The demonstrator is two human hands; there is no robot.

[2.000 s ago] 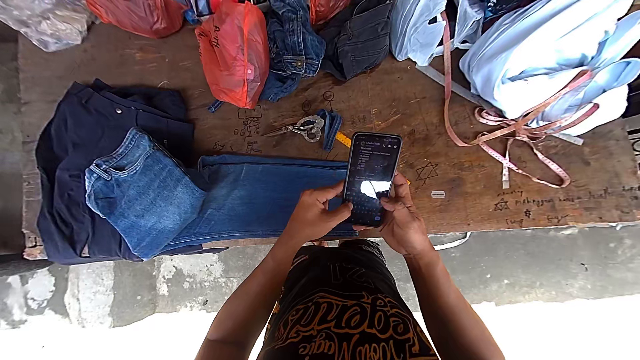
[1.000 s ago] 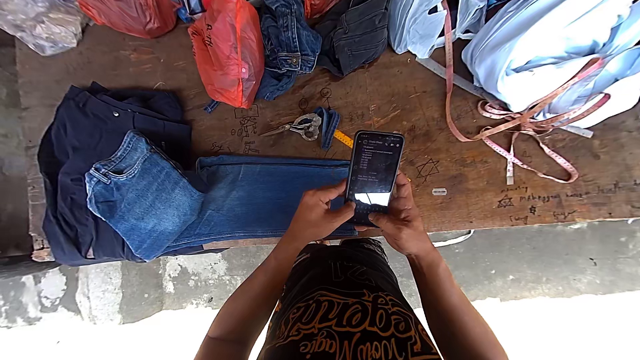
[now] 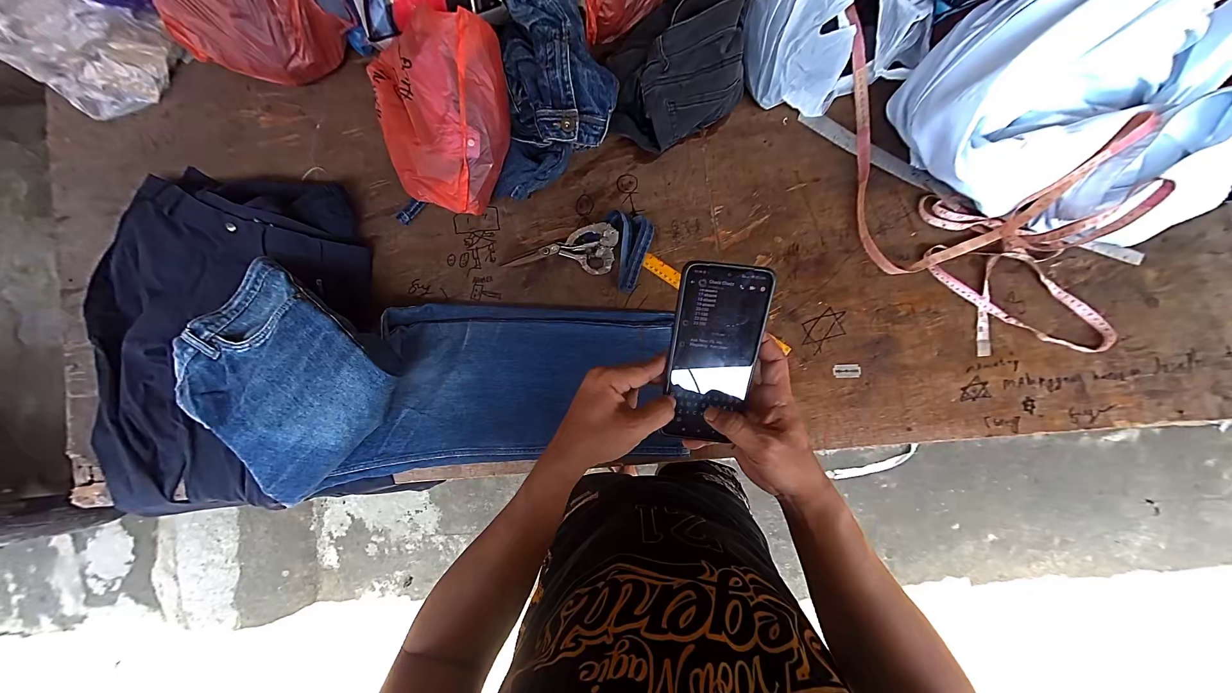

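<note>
A black smartphone (image 3: 717, 337) is held upright between my two hands, its screen lit with text and a keyboard. My left hand (image 3: 611, 414) grips its left edge, thumb over the lower screen. My right hand (image 3: 770, 423) holds the right edge, thumb on the keyboard area. Blue jeans (image 3: 510, 375) lie beneath and left of the phone, partly folded over dark navy trousers (image 3: 250, 231). Beyond them are metal scissors (image 3: 582, 248), a small loop of denim (image 3: 631, 248) and a yellow ruler or tape (image 3: 662, 270), partly hidden by the phone.
Along the far side of the wooden table (image 3: 770, 212) sit a red plastic bag (image 3: 448, 115), folded denim (image 3: 558, 87), black jeans (image 3: 683, 77) and a large pale-blue bundle (image 3: 1020, 87). A pink measuring tape (image 3: 1020, 231) lies tangled over a metal ruler (image 3: 866, 154) at the right.
Both hands stay around the phone. My right thumb has shifted slightly over the keyboard area. The clothes and tools have not moved.
</note>
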